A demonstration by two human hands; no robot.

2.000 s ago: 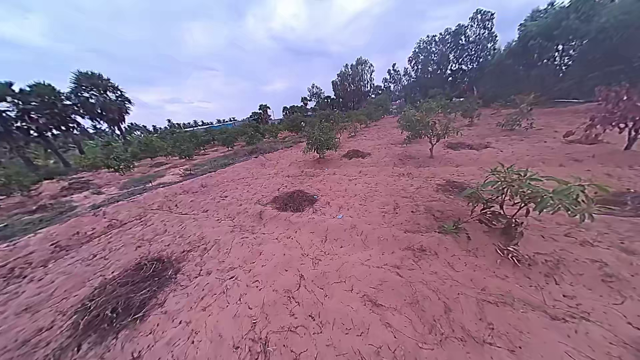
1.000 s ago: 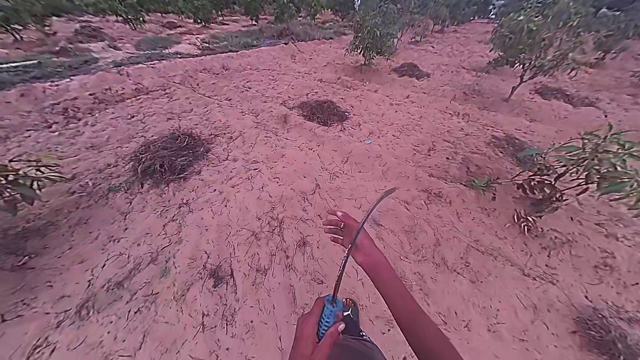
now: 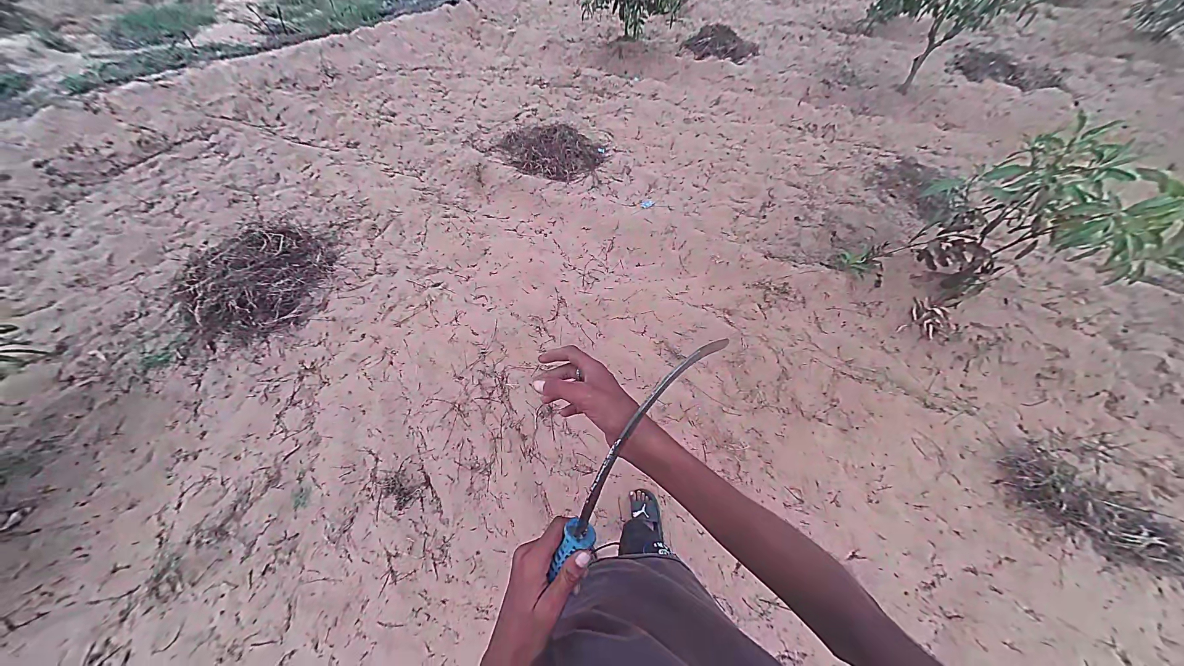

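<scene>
My left hand (image 3: 541,578) grips the blue handle of a sickle (image 3: 618,444) at the bottom centre, beside my trousered leg. The thin curved blade rises up and to the right, and its tip points right. Above it, my right hand (image 3: 585,390) is held out over the sandy ground with fingers spread and slightly bent, a ring on one finger. It holds nothing. The blade passes across the view of my right wrist; whether they touch I cannot tell. Below my hands shows one sandalled foot (image 3: 645,509).
Heaps of dry weeds lie on the sand, one at left (image 3: 259,277), one farther ahead (image 3: 552,151), another at lower right (image 3: 1091,509). A leafy young tree (image 3: 1064,203) leans at right. A grassy strip (image 3: 185,55) runs along the upper left.
The view has tilted down strongly from the open field. Both hands and the sickle, absent from the oldest frame, show one second ago and now in a similar pose.
</scene>
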